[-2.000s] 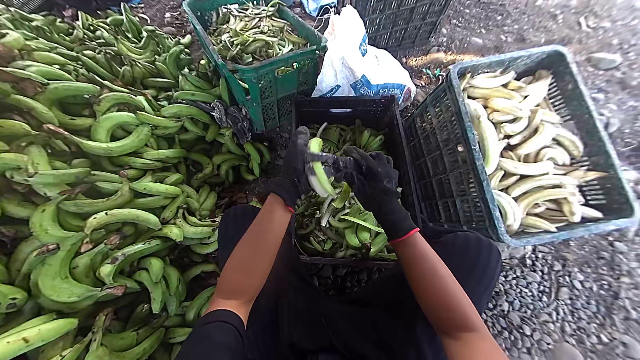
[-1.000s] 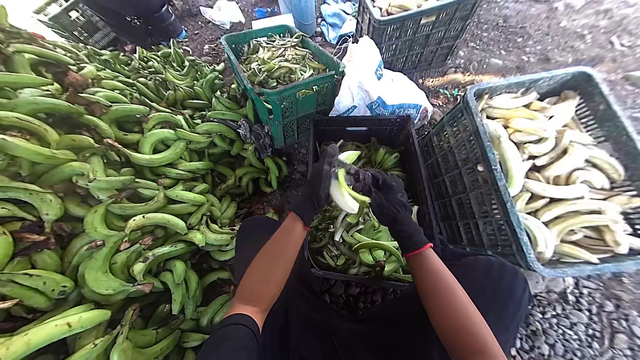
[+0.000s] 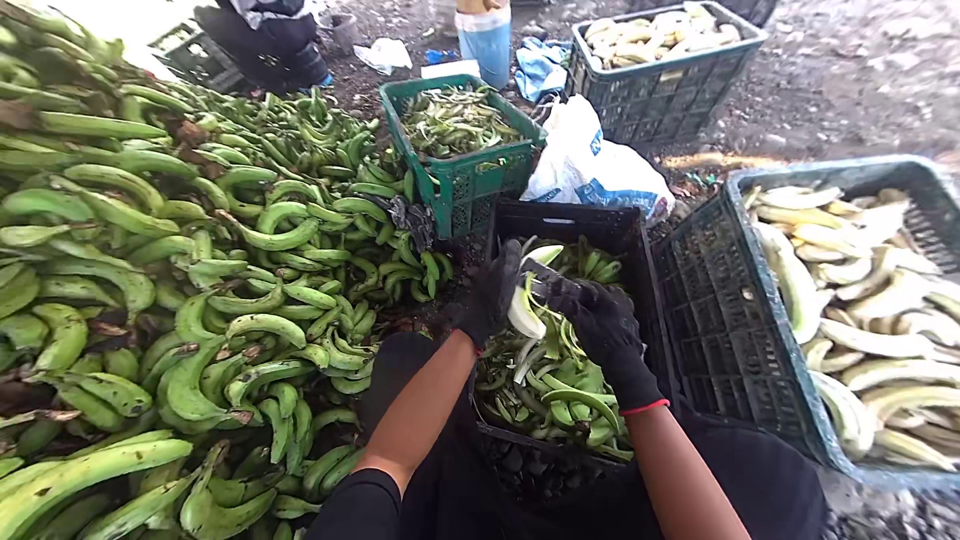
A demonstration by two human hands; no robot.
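My left hand (image 3: pixel 493 294), in a black glove, is closed around a partly peeled green plantain (image 3: pixel 528 311) whose pale flesh shows. My right hand (image 3: pixel 600 319), in a black glove with a red cuff edge, grips a small tool with a metal part (image 3: pixel 546 279) against the plantain; its exact kind cannot be told. A strip of green peel hangs between the hands. Both hands are above a black plastic crate (image 3: pixel 566 217) that holds green peels (image 3: pixel 577 397). A dark green crate (image 3: pixel 780 315) of peeled plantains (image 3: pixel 885 345) stands at the right.
Unpeeled green plantains (image 3: pixel 262 307) are heaped over the left side. A green crate (image 3: pixel 469 180) of peels and a white plastic sack (image 3: pixel 592 161) stand beyond the black crate. Farther back are another crate (image 3: pixel 660 94) of peeled plantains, a blue container (image 3: pixel 486 49) and a person's dark-clothed legs (image 3: pixel 259 49).
The plantain between my hands shows more bare flesh than two seconds ago. The view has shifted, and more of the far ground is in sight.
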